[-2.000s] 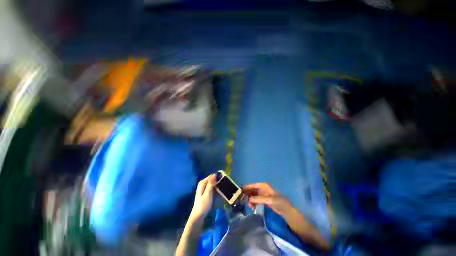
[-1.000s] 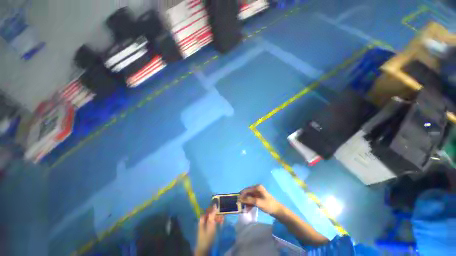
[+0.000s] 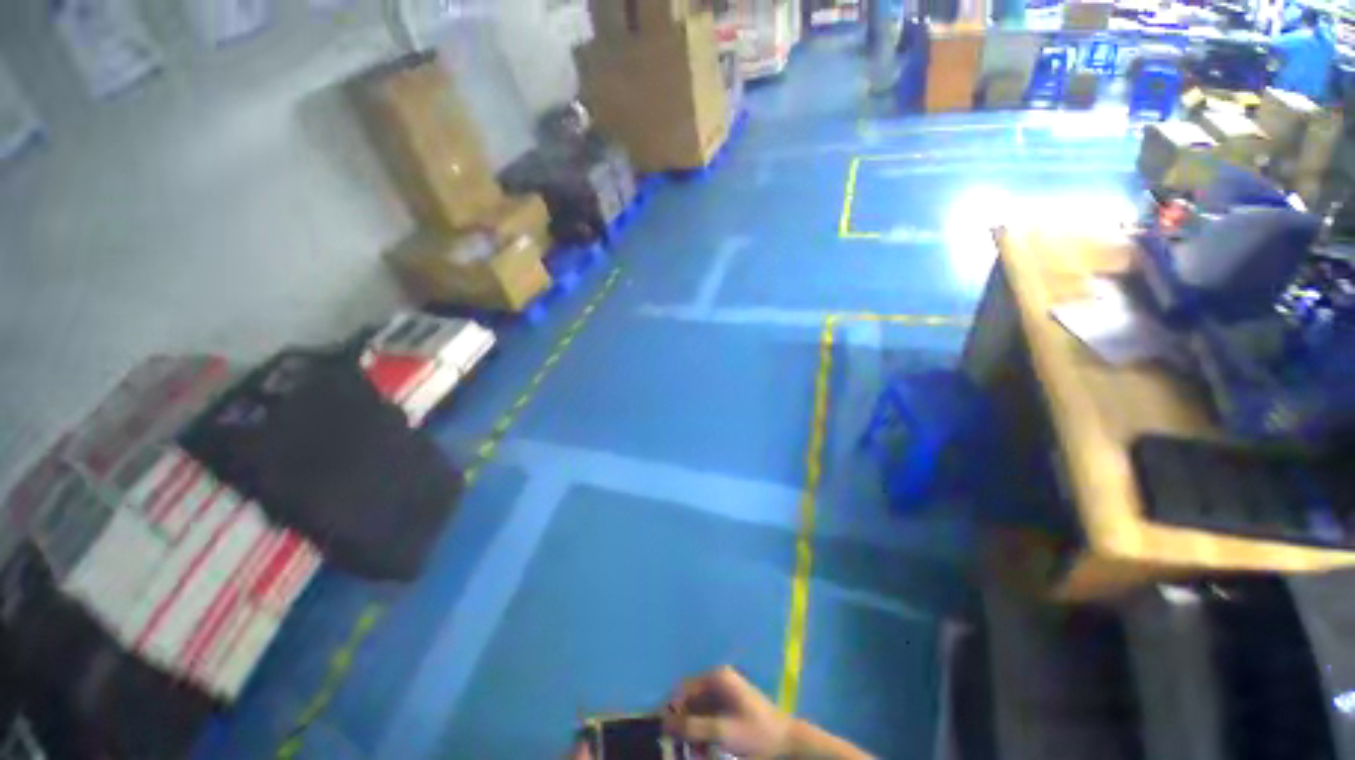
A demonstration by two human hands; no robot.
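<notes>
A phone unit with a dark screen and a light rim is at the bottom edge of the head view, cut off by it. My right hand grips its right end with fingers and thumb. Only a small bit of my left hand shows at the phone's left end, cut off by the picture edge, so its grip is hidden.
Blue floor with yellow lines lies ahead. White-and-red boxes, a dark stack and cartons stand along the left wall. A wooden desk with a black tray and a blue stool are at right.
The view has swung right and up, bringing in the desk, stool and far aisle. The phone and both hands now sit lower, partly out of the picture. My right hand stays on the phone.
</notes>
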